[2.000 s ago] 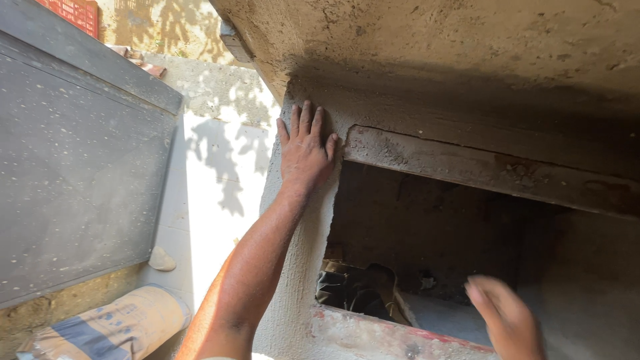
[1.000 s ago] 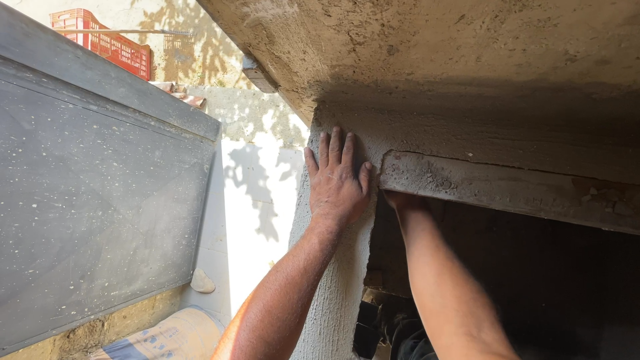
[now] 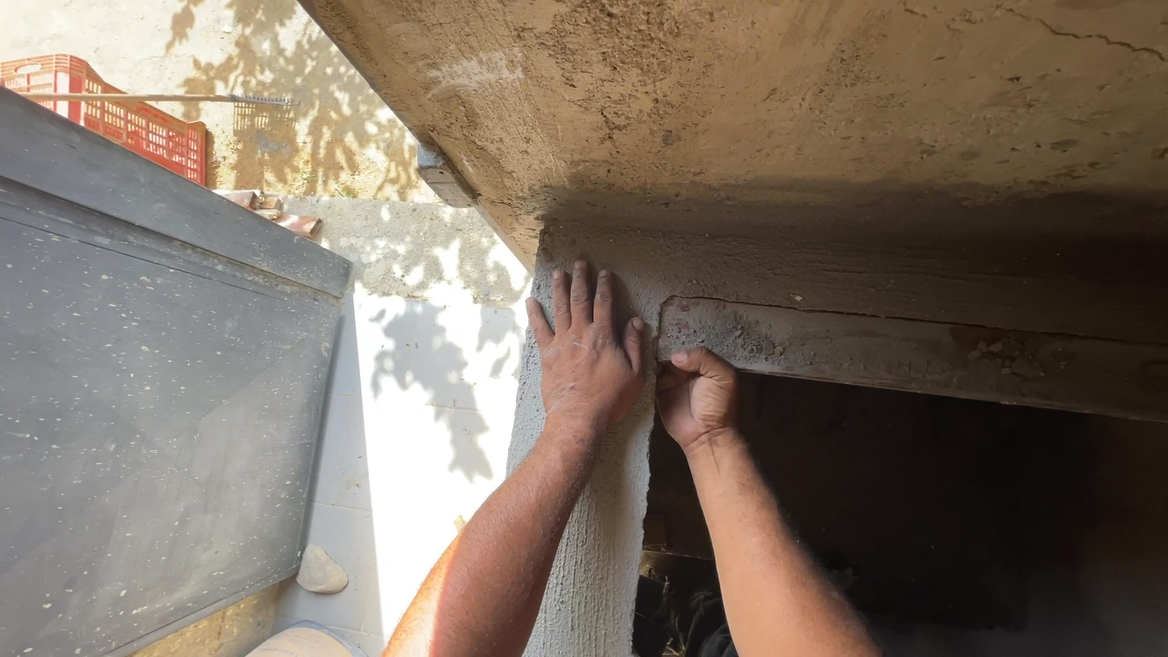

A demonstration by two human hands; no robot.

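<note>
My left hand lies flat with fingers spread on the top of a rough plastered wall edge. Close to its right, my right hand has its fingers curled at the inner edge of that wall, just under the end of a dusty flat beam. The thumb points toward the beam's corner. Whether anything is inside the curled fingers is hidden. Below the beam is a dark opening, which the right forearm crosses.
A rough plastered surface overhangs at the top right. At the left stands a grey speckled panel. Behind it are a red plastic crate and a rake. A stone lies on the tiles.
My right hand has come from the lower right to the wall edge beside the beam's end. My left hand has stayed flat on the wall edge. The view has shifted.
</note>
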